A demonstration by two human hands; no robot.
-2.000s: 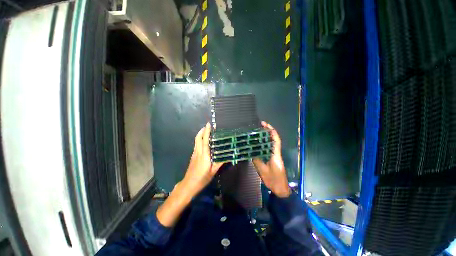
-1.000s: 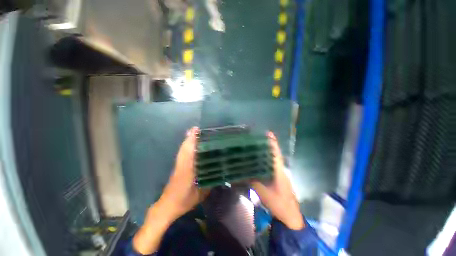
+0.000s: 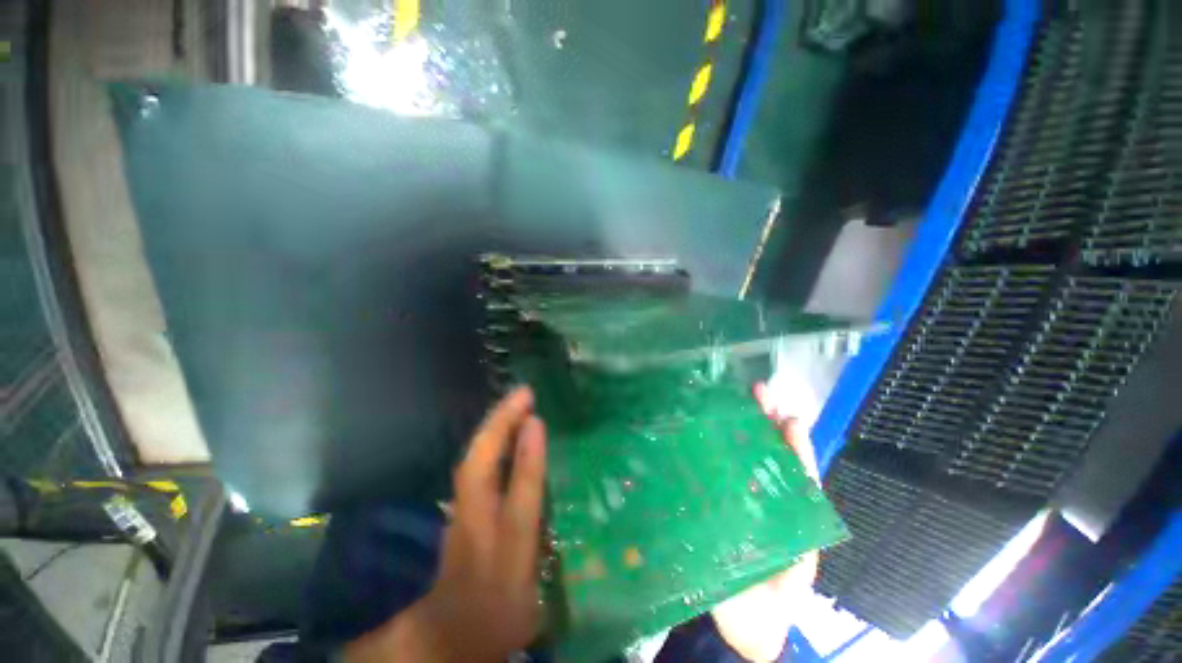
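Green circuit boards (image 3: 687, 499) are held just above the tabletop's near side. The flat face of one board is turned up towards me and tilted. Another board edge runs across above it to the right. My left hand (image 3: 493, 531) is upright against the boards' left edge. My right hand (image 3: 778, 596) holds their right side, partly hidden beneath the board, with fingertips at the right edge. A dark ribbed board holder (image 3: 583, 269) shows behind the boards, mostly covered by them. The boards are blurred, so their number cannot be told.
The grey-green tabletop (image 3: 311, 285) lies behind and left of the boards. A blue shelf frame (image 3: 927, 233) and dark racks of boards (image 3: 1037, 337) stand on the right. Pale machine panels (image 3: 117, 311) are at the left. Yellow-black tape (image 3: 697, 88) marks the floor beyond.
The board stack has turned from edge-on rows to showing a broad green face. Both hands have moved lower with it. The view has shifted, with more of the right racks showing.
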